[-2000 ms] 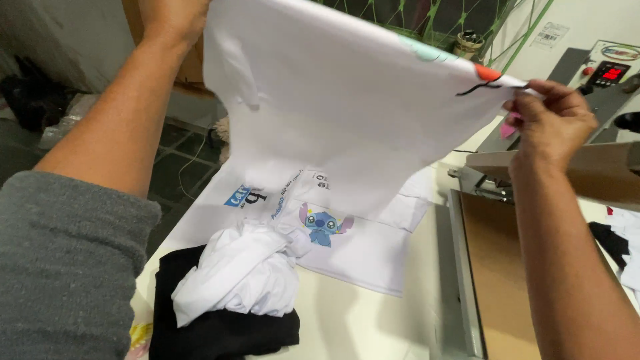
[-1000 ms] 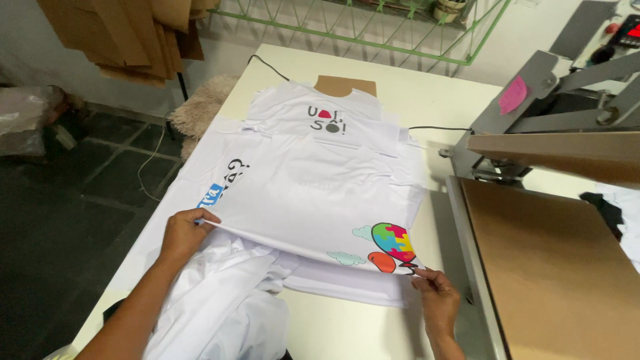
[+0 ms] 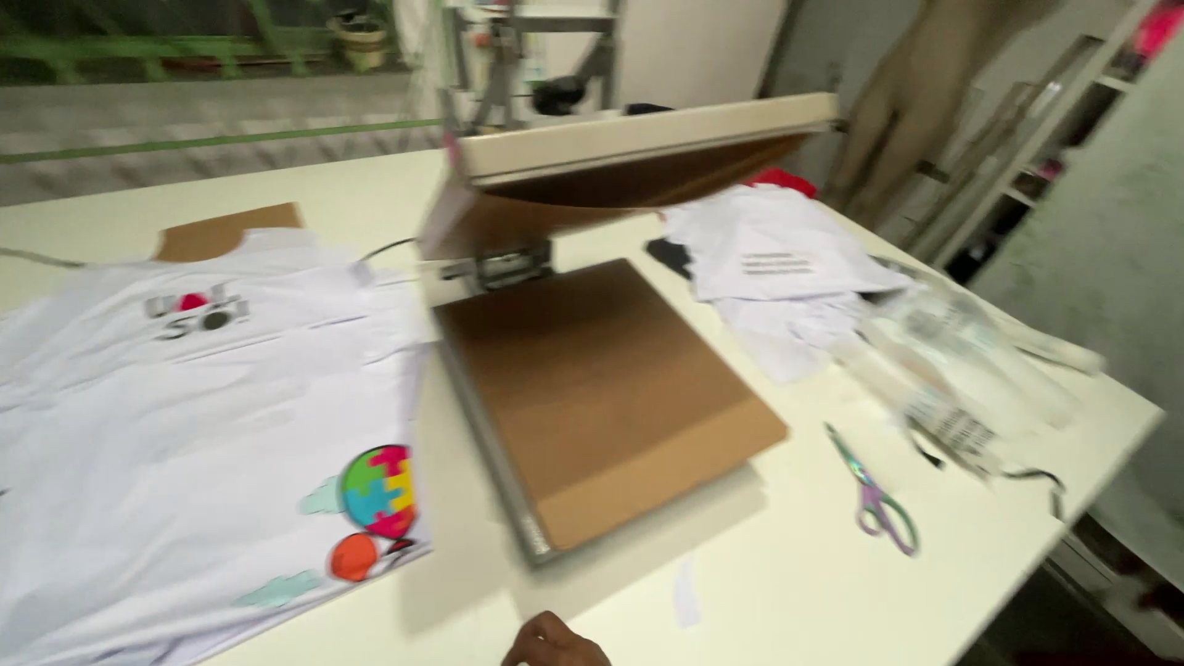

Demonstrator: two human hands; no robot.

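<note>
Only the knuckles of my right hand point(image 3: 557, 640) show, at the bottom edge over the white table; whether it holds anything is hidden. My left hand is out of view. Left of the heat press, a white printed T-shirt point(image 3: 213, 435) lies flat, with a puzzle-pattern balloon print point(image 3: 379, 490) near its lower corner. The heat press has its upper platen point(image 3: 647, 139) raised above a brown-covered lower platen point(image 3: 601, 398). Scissors with purple and green handles point(image 3: 874, 499) lie to the right of the press.
A pile of white garments point(image 3: 786, 245), with red and black cloth under it, lies behind the scissors. Clear plastic packaging point(image 3: 953, 370) sits along the table's right side. A small paper strip point(image 3: 685, 594) lies near the front. Brown cardboard point(image 3: 231, 231) shows at the shirt's neck.
The view has swung right. The white shirt, lifted up two seconds ago, now lies flat. My right hand has let go of its hem, and my left hand has left the view.
</note>
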